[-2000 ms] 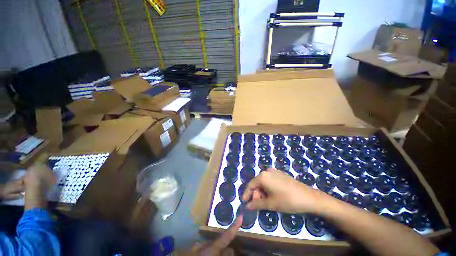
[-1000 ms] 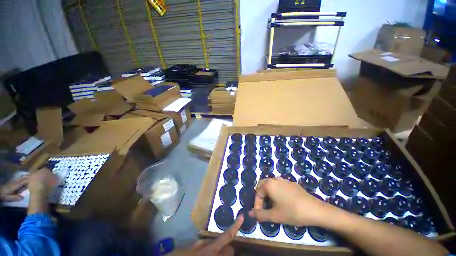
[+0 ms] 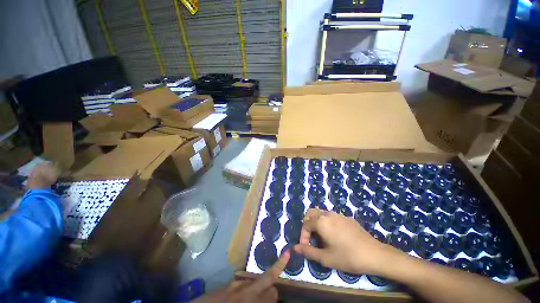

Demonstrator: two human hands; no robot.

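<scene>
Rows of round black parts [image 3: 401,241] stand in a white tray [image 3: 253,266] inside an open carton [image 3: 240,237]. Two columns at the left have matte tops; the others are glossy with small pale marks. My right hand [image 3: 337,239] is over the near left part of the carton, thumb and forefinger close together above a matte part; whether a small piece is between them cannot be told. My left hand [image 3: 260,287] is at the carton's near edge, its forefinger stretched onto a near matte part [image 3: 294,264].
A clear plastic tub [image 3: 189,222] with whitish contents stands left of the carton. At far left, a person's blue sleeve [image 3: 32,222] and hand are by another carton with a white sheet [image 3: 95,204]. Stacked cartons [image 3: 512,160] stand at right.
My right hand has shifted slightly from its earlier place, still over the near left parts. My left forefinger stays close to it. The other person's arm has moved up and away from the white sheet.
</scene>
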